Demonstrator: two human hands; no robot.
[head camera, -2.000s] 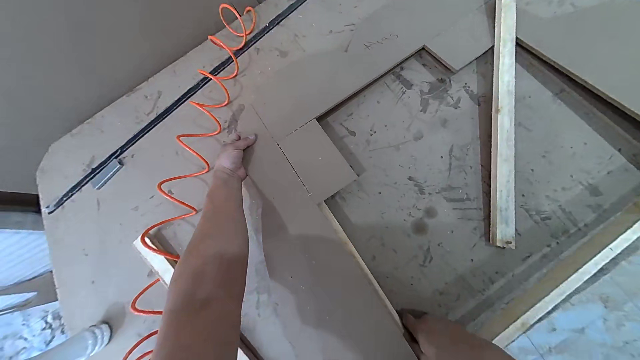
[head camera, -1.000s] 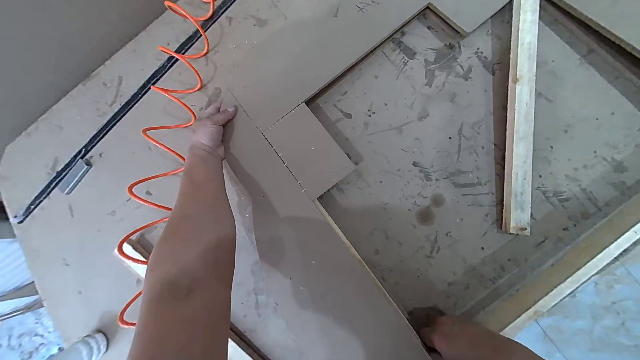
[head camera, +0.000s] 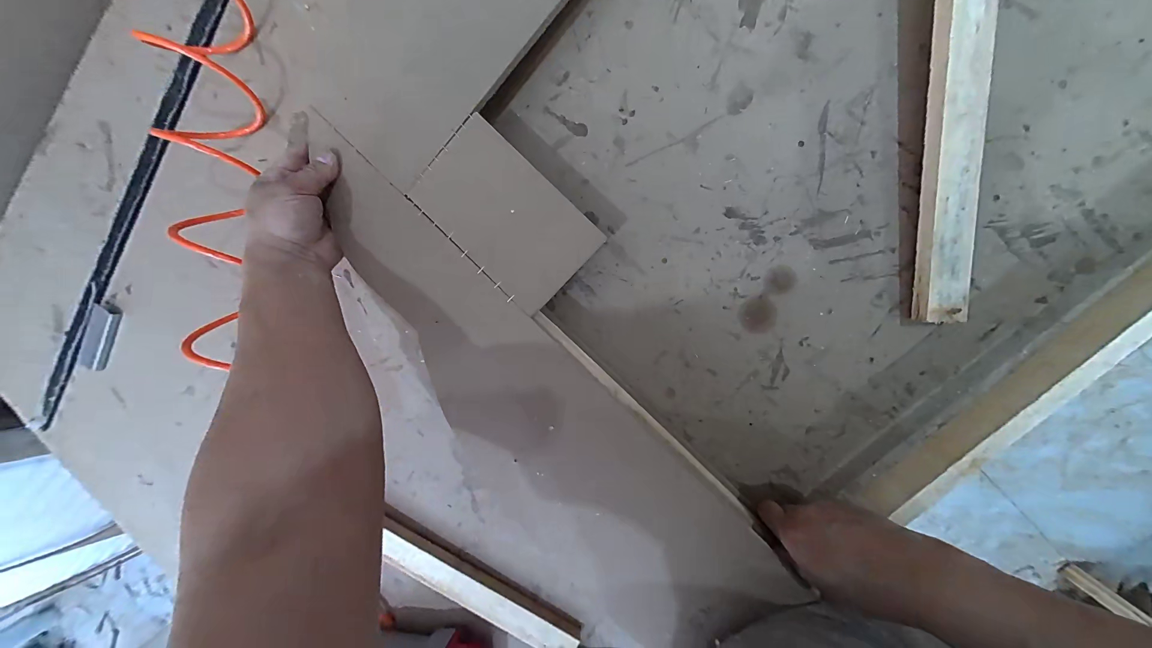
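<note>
A long tan board (head camera: 576, 423) lies diagonally across a larger worktop sheet, with a small square board piece (head camera: 508, 211) against its upper right edge. Several staples span the seam between the two. My left hand (head camera: 292, 202) rests at the board's upper left end, its fingers partly curled by the edge. At the lower right end, my right hand (head camera: 801, 540) grips the board's edge; its fingertips are partly hidden under it. A wooden strip shows along the board's right edge. Another wide board (head camera: 405, 63) meets the square piece at the top.
An orange coiled air hose (head camera: 207, 229) runs behind my left forearm. Left of it lies a black strip (head camera: 135, 207) with a small metal clip (head camera: 101, 335). A wooden batten (head camera: 958, 162) lies at upper right, another (head camera: 477, 585) at the bottom. Pale floor (head camera: 1062, 486) shows at lower right.
The view has come closer to the boards. The orange hose lies nearer my left hand than before. Both hands remain at the long board's ends.
</note>
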